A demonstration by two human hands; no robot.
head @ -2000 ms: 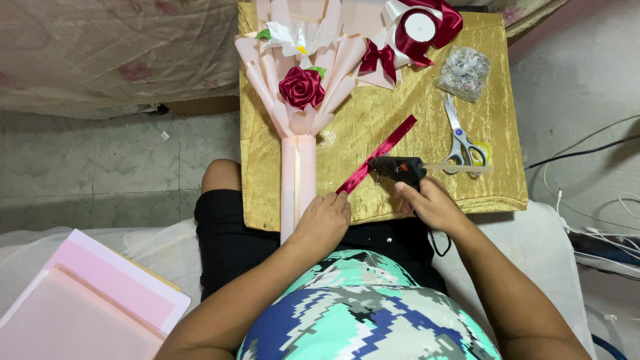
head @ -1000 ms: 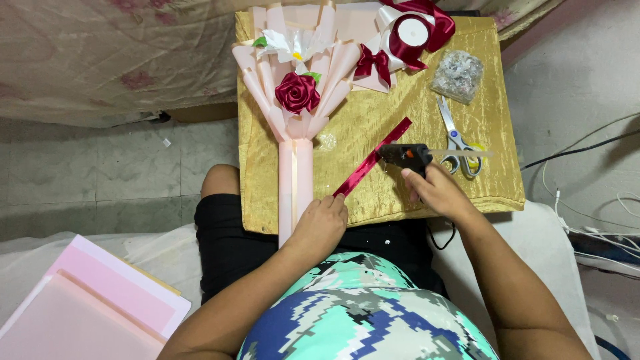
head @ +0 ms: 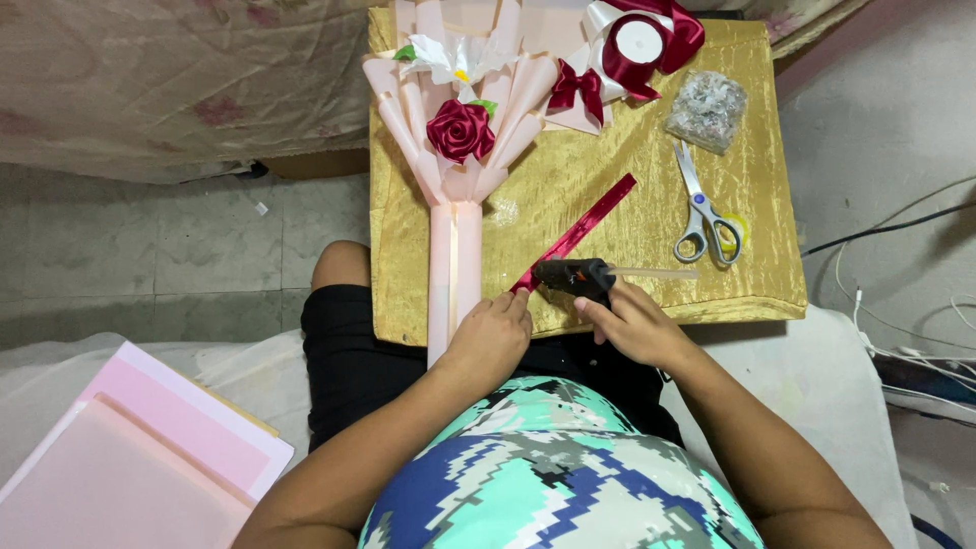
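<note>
My left hand [head: 494, 335] pinches the near end of a dark red satin ribbon strip [head: 585, 222], which lies slantwise on the gold cloth. In my right hand [head: 637, 319] is a black hot glue gun [head: 576, 277] with a glue stick out of its back; its nozzle is over the ribbon, close to my left fingertips. Whether it touches the ribbon I cannot tell. Left of the strip lies a bouquet wrapped in pale pink paper [head: 456, 252], bearing a red satin rose [head: 460, 131] and a white flower [head: 457, 61].
Scissors [head: 700, 200] lie on a yellow tape roll [head: 733, 230] at the right. Behind them are a clear packet [head: 707, 111], a ribbon spool [head: 639, 42] and a red bow [head: 577, 91]. Pink paper sheets [head: 175, 427] rest at lower left; cables [head: 900, 221] run at far right.
The glue gun in my right hand has moved down along the ribbon, from its middle toward my left fingers. My left hand stays at the ribbon's near end.
</note>
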